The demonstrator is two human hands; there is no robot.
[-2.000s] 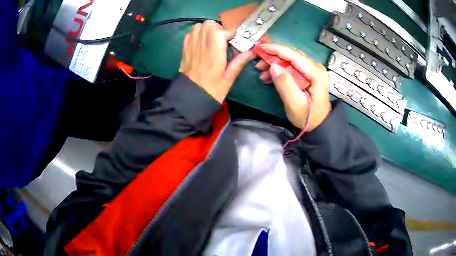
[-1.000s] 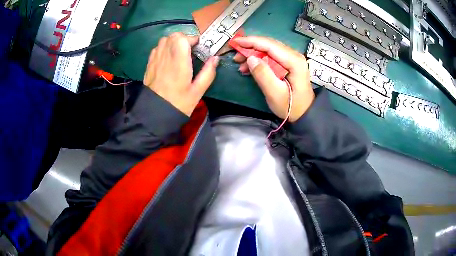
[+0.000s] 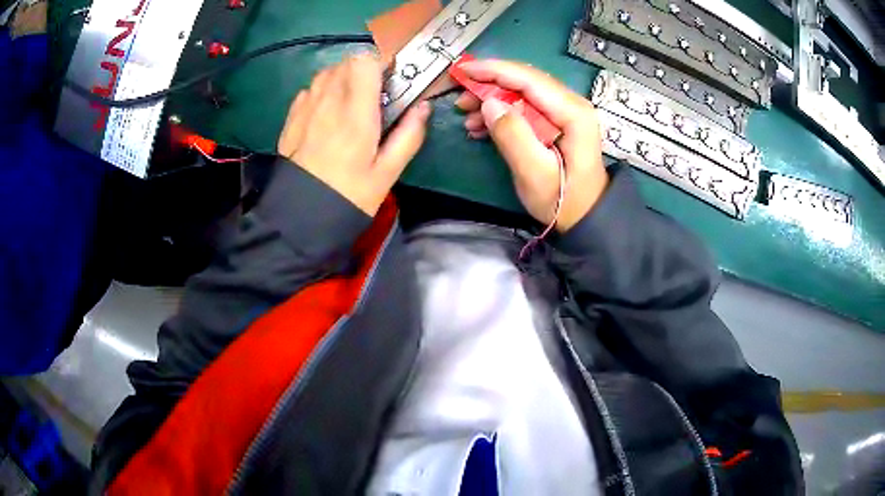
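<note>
A flat grey metal strip (image 3: 427, 60) with a row of round features lies slanted over a copper-brown plate (image 3: 399, 26), its far end cut off by the top edge. My left hand (image 3: 342, 131) holds the strip's near end between thumb and fingers. My right hand (image 3: 543, 136) holds a red pen (image 3: 515, 104) like a pencil, its tip at the strip's right edge. Whether the tip touches is too small to tell. A thin red wire trails from the pen past my wrist.
Several grey strips (image 3: 670, 126) lie at the right, with a short bright strip (image 3: 810, 201) beyond them. A black and silver box (image 3: 131, 82) with red lettering stands left; a black cable (image 3: 281, 46) runs to the brown plate. A blue sleeve is at far left.
The view has shifted, so bench things sit further left. The strip has slid down toward my left hand, and the pen tip is now further along it from the near end.
</note>
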